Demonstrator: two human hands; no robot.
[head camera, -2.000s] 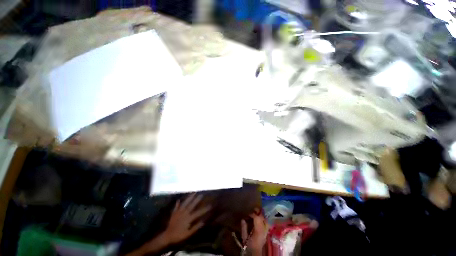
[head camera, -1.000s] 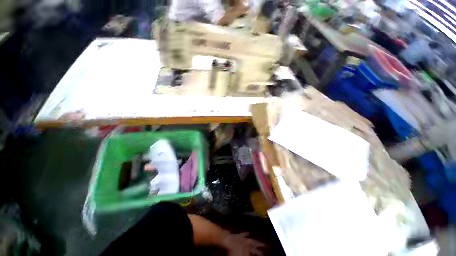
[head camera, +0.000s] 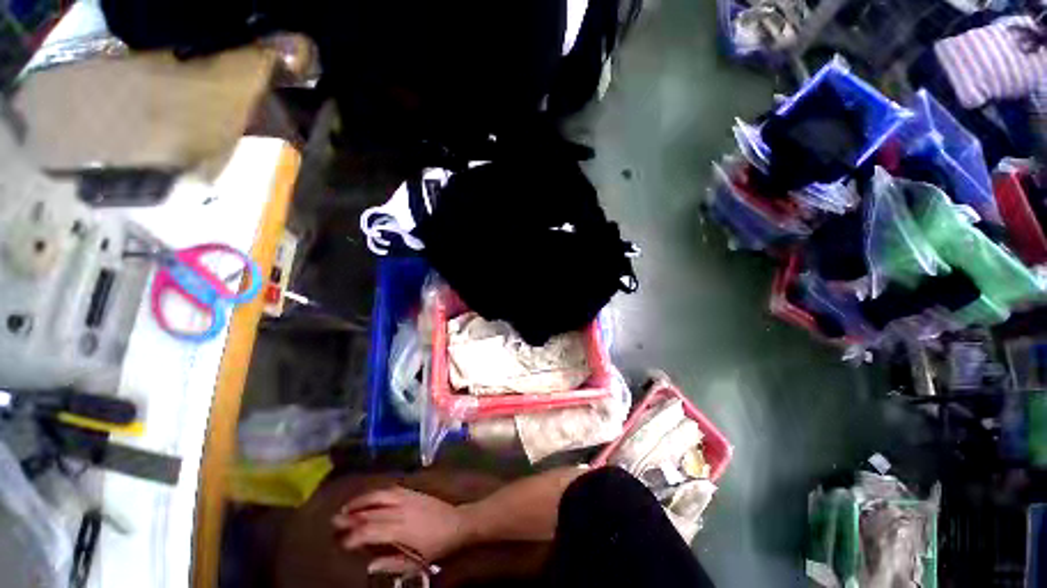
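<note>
My right hand (head camera: 411, 523) is in the lower middle, with a black sleeve coming from the lower right. Its fingers point left, slightly apart, over a dark brown surface, and no held thing shows. Just below it, part of my left hand (head camera: 396, 564) shows at the bottom edge, mostly cut off, with a thin band near it. Beyond my right hand, a red crate (head camera: 522, 403) holds beige fabric pieces (head camera: 511, 358). A black garment heap (head camera: 522, 236) lies over its back part. A blue crate (head camera: 393, 345) is beside it on the left.
At left, the wood-edged table (head camera: 172, 396) bears pink-and-blue scissors (head camera: 204, 287), a yellow-and-black tool (head camera: 98, 410), a grey ruler (head camera: 140, 462) and part of the sewing machine (head camera: 52, 264). A second red crate (head camera: 714, 446) stands at centre right. More crates stand on the green floor (head camera: 689, 293).
The view has swung from the papers, then the green basket and a sewing machine at the left, to the crates at the right. The papers are out of view.
</note>
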